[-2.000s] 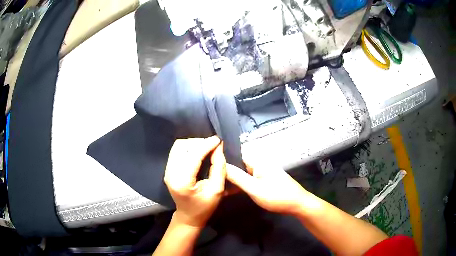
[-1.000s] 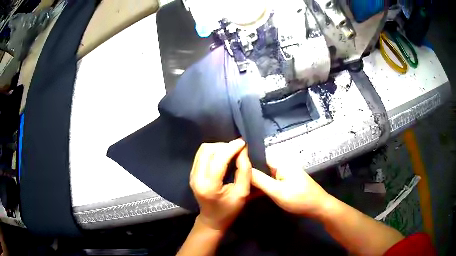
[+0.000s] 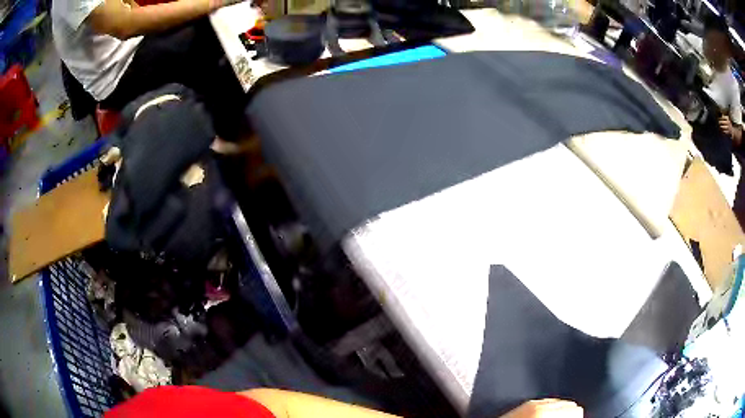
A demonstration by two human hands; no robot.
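A dark garment body piece (image 3: 539, 359) lies on the white table at the lower right, with a pointed corner facing up. Its right part reaches the lint-covered overlock machine (image 3: 694, 392), cut off by the corner of the view. My left hand (image 3: 546, 409) is at the bottom edge, at the cloth's lower edge; only its upper part shows, so its fingers and grip are hidden. My right hand is out of the picture.
Large dark stacked panels (image 3: 425, 122) drape over the table (image 3: 482, 220) and its left edge. At left, a blue crate (image 3: 69, 326) of scraps carries a tan board (image 3: 57, 220) and a dark bundle (image 3: 163, 180). A person (image 3: 90, 49) sits behind; another is at far right.
The view has swung left, bringing in the crate, bundle and people. The machine and body piece now sit at the lower right. My right hand has left the picture and my left is mostly cut off.
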